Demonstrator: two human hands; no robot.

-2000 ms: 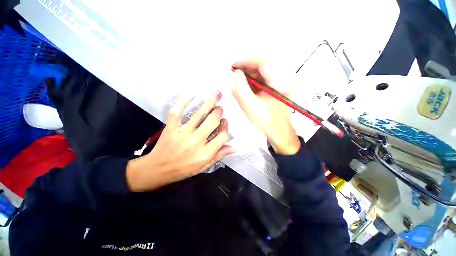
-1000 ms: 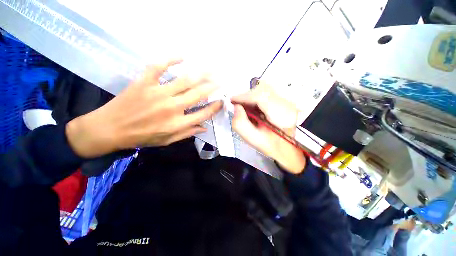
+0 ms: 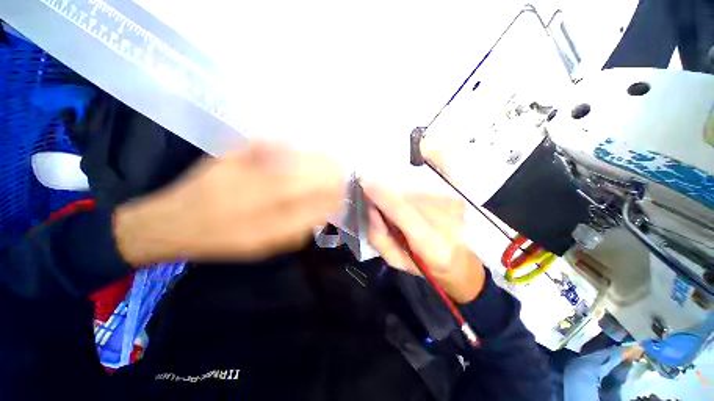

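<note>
My right hand holds a dark red pencil, its tip by a small pale template piece at the table's front edge. The pencil's other end slants down toward my right sleeve. My left hand is motion-blurred, with its fingers at the left side of the template piece. The blur hides whether they grip it.
A ruler scale runs along the front edge. The white sewing machine stands right, with a black fabric piece beside its needle area. Red and yellow scissor handles lie below that. A blue basket is at left.
My right hand turned so the pencil stands steeper, its rear end lower. My left hand went from spread fingers to a blurred shape near the same spot. The view shifted slightly.
</note>
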